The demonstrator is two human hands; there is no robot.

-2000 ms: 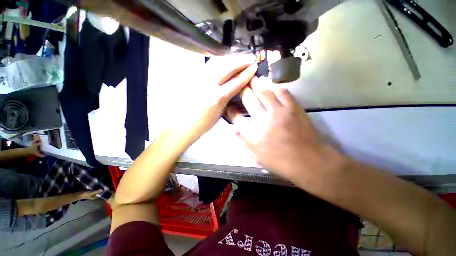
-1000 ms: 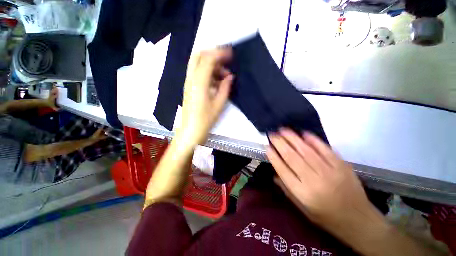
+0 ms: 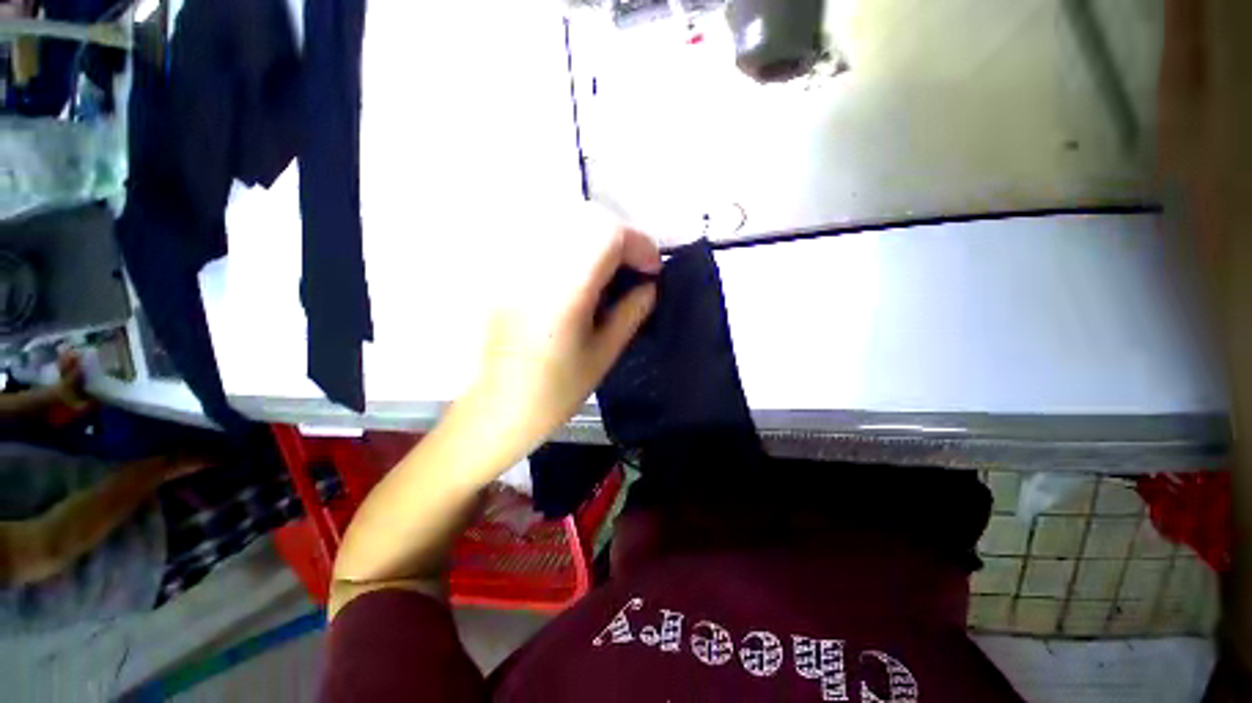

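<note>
My left hand (image 3: pixel 584 330) pinches the upper left corner of a dark cloth panel (image 3: pixel 687 357) between thumb and fingers. The panel lies over the front part of the white table and hangs over its edge towards my lap. Its lower end merges with other dark cloth there. My right hand is out of the picture; only a blurred brownish shape, seemingly my right arm, runs along the right edge. The sewing machine's grey knob (image 3: pixel 779 35) shows at the top, cut off by the frame.
Dark cut pieces (image 3: pixel 330 206) hang over the table edge at left. A blurred thin metal stick (image 3: pixel 1103 69) lies on the cream machine bed (image 3: pixel 961 124). A red basket (image 3: pixel 515 570) stands below the table. Another person's arm (image 3: pixel 96 522) shows at far left.
The panel has moved down towards my lap, and my left hand holds its corner. My right hand has left the cloth and the picture. The view has shifted.
</note>
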